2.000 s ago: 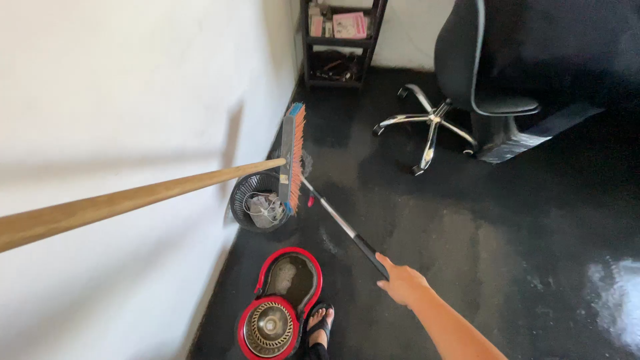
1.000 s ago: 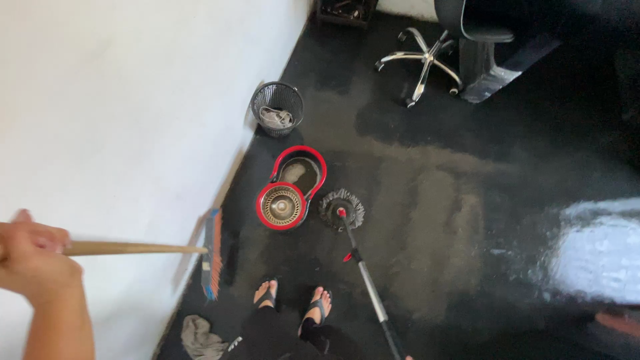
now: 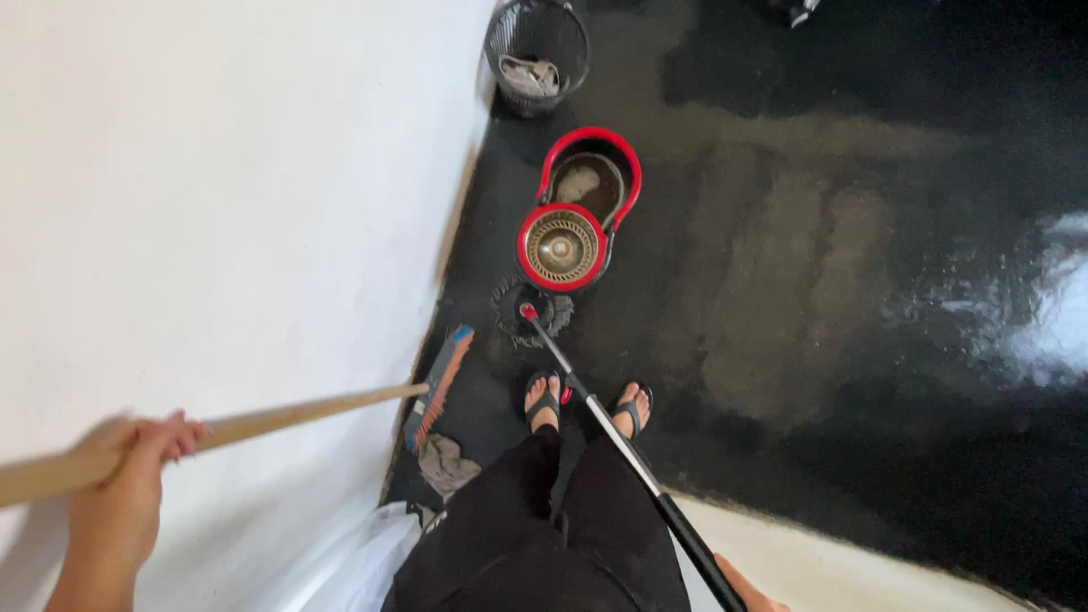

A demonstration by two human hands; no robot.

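My left hand [image 3: 140,463] is closed around the wooden handle [image 3: 314,414] of a push broom. The broom head [image 3: 439,387], grey and blue with orange bristles, stands on the floor by the white wall. At the bottom edge my right hand [image 3: 748,586], partly out of view, is at the black grip of a spin mop's metal handle [image 3: 605,421]. The dark, fringed mop head [image 3: 533,313] lies on the floor just below a red and black spin mop bucket [image 3: 563,246], which holds murky water and a round wringer basket.
A black mesh wastebasket [image 3: 537,59] with cloth-like contents stands against the wall [image 3: 255,212]. A grey rag [image 3: 446,465] lies below the broom head, near a white plastic bag [image 3: 365,561]. My sandalled feet are on the dark, partly wet floor [image 3: 790,255].
The mop head has moved from the bucket's right side to below it, nearer the wall. My left hand was not in view two seconds ago. The view has tilted down, leaving the shelf and chair seat out.
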